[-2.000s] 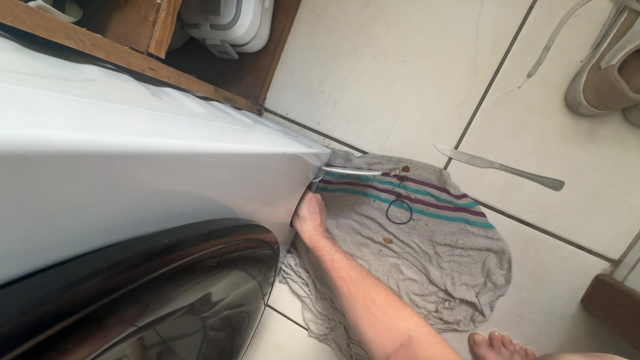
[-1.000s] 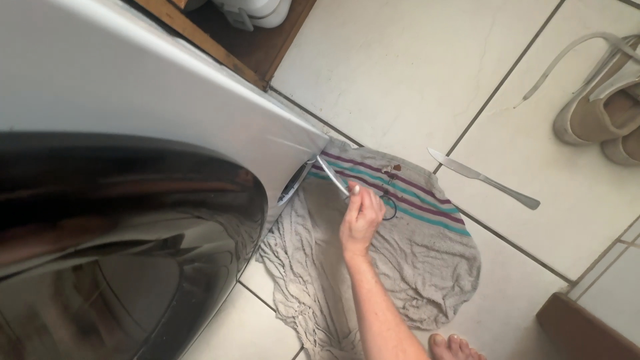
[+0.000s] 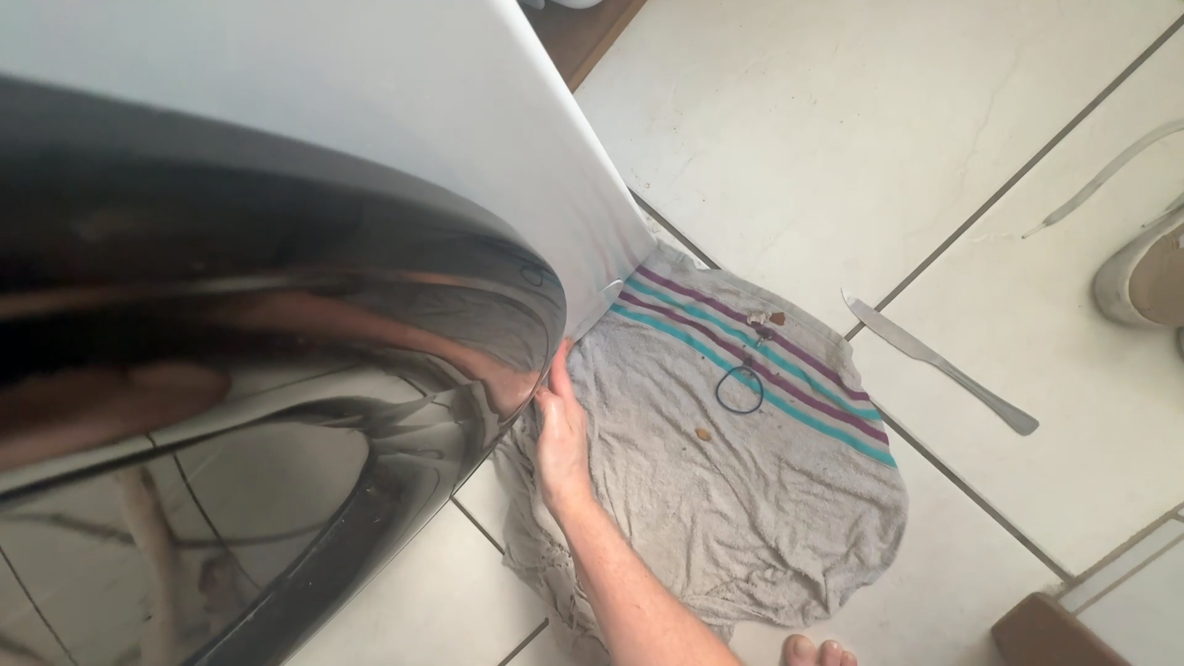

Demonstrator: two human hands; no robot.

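My right hand (image 3: 562, 421) reaches to the lower front of a white front-loading washing machine (image 3: 564, 185), beside its dark round door (image 3: 416, 250). Its fingers point up at the lower panel, and the door's rim partly hides them, so a grip cannot be made out. A pale rounded flap edge (image 3: 612, 290) shows at the machine's bottom corner. Beneath the hand and corner a grey striped towel (image 3: 740, 518) lies on the floor, bearing a thin dark ring (image 3: 740, 389) and small bits of debris (image 3: 766, 319). My left hand is out of view.
A table knife (image 3: 939, 363) lies on the tiles right of the towel. A shoe (image 3: 1142, 277) with a loose lace is at the right edge. Bare toes (image 3: 819, 650) show at the bottom, and a brown block-like object (image 3: 1041, 629) is at the lower right.
One second ago my right hand was at a pale curved piece sticking out over the towel; now that piece no longer sticks out and my hand is beside the door. The view has shifted closer.
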